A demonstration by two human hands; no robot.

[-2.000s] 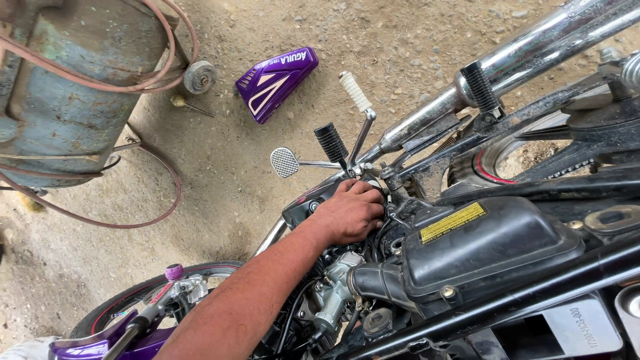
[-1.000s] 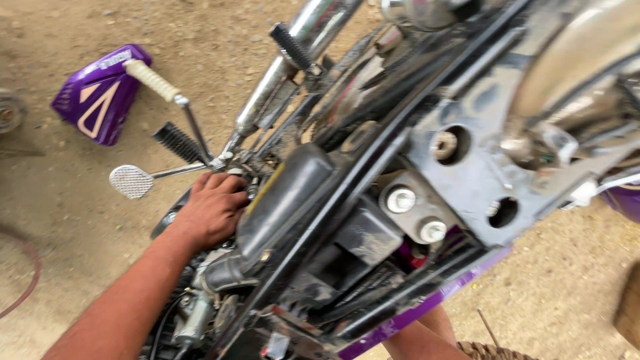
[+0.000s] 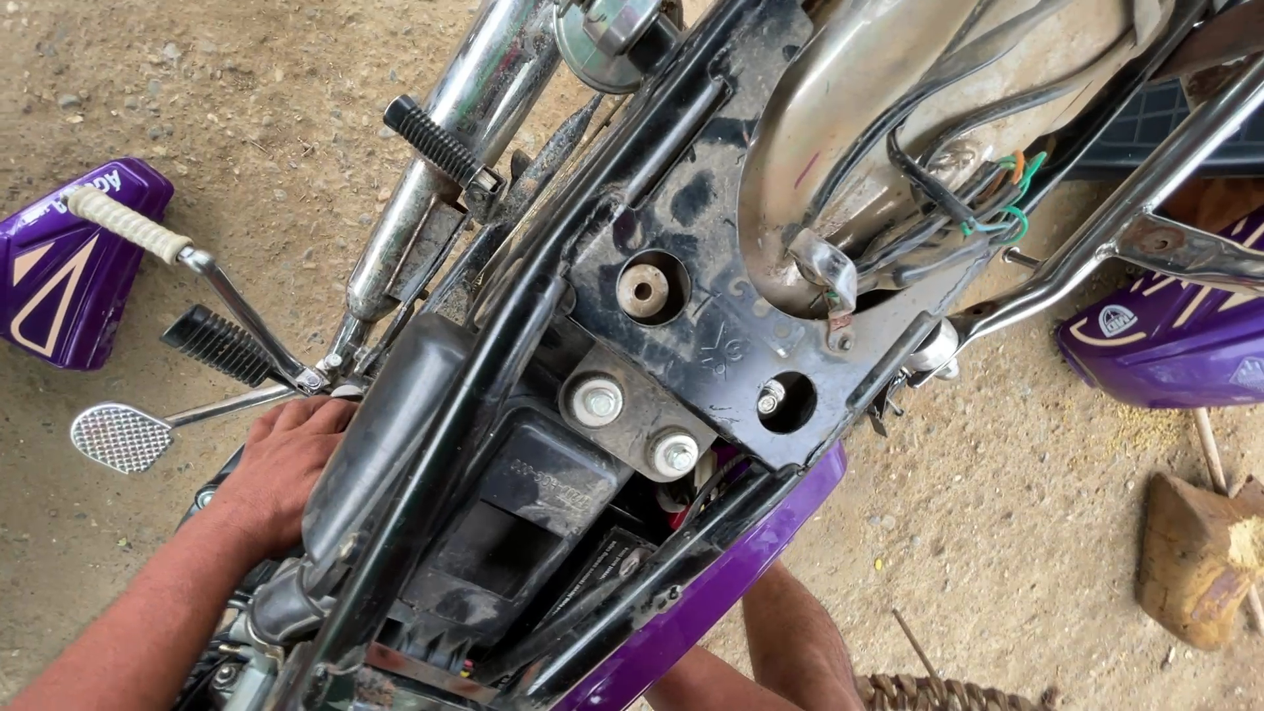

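Note:
My left hand reaches in from the lower left, back of the hand up. Its fingers are bent against the motorcycle's side, between the brake pedal and the black plastic airbox. The fingertips are hidden, so any hold is unclear. Close above the hand are the kick starter lever and a black rubber footpeg. The motorcycle's black frame plate, two bolts and a black battery-box area lie uncovered. My right hand cannot be made out.
Purple side covers lie on the dirt at left and right. Loose wires cross the rear fender. Two bare limbs, whose I cannot tell, show beyond the purple panel. A wooden block is at right.
The view has swung right over the frame and rear fender. My left hand stays at the same spot beside the brake pedal and airbox. The limbs at the bottom have come into view since the oldest frame.

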